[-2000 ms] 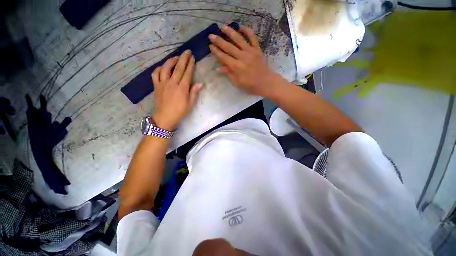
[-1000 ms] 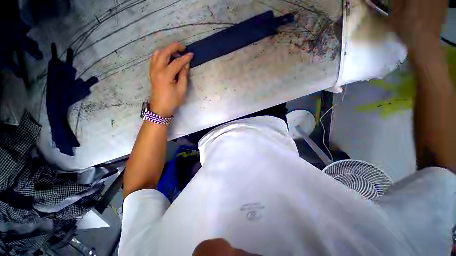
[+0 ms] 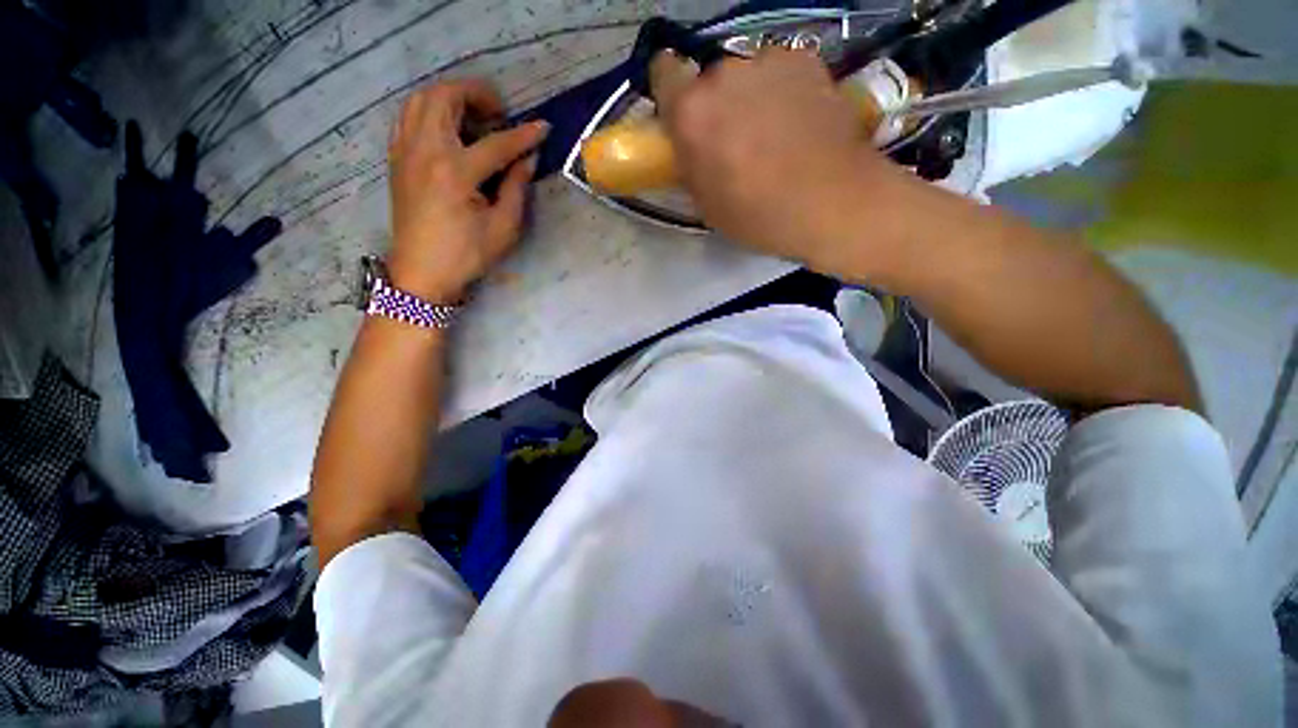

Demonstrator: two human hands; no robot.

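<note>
A navy band piece (image 3: 572,120) lies on the worn whitish table in front of me, partly covered by the iron. My left hand (image 3: 458,185) rests at its left end, thumb and index finger pinching its edge. My right hand (image 3: 769,142) is closed around the tan wooden handle of the steam iron (image 3: 629,157). The iron's pointed tip faces left, toward my left hand, and its plate is over the band piece. The right part of the band piece is hidden under the iron and my hand.
Navy small pieces (image 3: 174,306) lie at the table's left. The white iron rest (image 3: 1061,107) is at the right end, with a pale steam hose (image 3: 1018,93) crossing it. A checked fabric heap (image 3: 128,597) is at lower left. A white fan (image 3: 1004,462) stands below the table.
My right hand went from the band piece to the far right, then came back holding the iron onto the piece. My left hand stayed at the piece's left end.
</note>
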